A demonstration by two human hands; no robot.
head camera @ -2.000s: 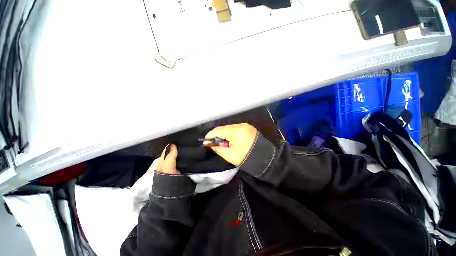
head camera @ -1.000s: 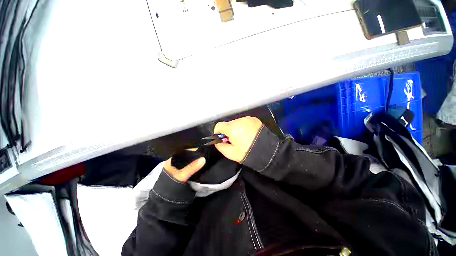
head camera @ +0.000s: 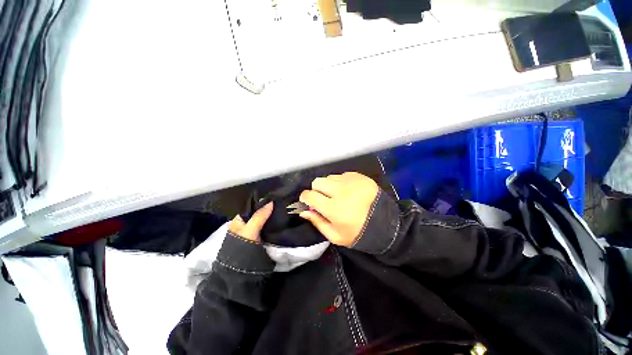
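My left hand (head camera: 253, 222) grips the black fabric piece (head camera: 281, 225) in my lap, just below the table's front edge. A white garment panel (head camera: 298, 256) shows under the black fabric and spreads to the left. My right hand (head camera: 343, 206) is closed around small metal thread snips (head camera: 298, 206), whose tips point left over the black fabric, close to my left thumb. The fabric's folds blend with the dark background, so its exact edges cannot be told.
The white machine table (head camera: 173, 118) carries a tan block (head camera: 330, 18), black cut pieces (head camera: 391, 8) and a smartphone (head camera: 547, 41). Layered panels (head camera: 24, 90) lie at the left. A blue crate (head camera: 527, 149) stands below right, with cloth beside it. White panels (head camera: 142, 298) hang lower left.
My left hand has shifted its hold on the black fabric, with the thumb now up beside the snips. My right hand has turned and moved slightly right. The whole view has shifted a little.
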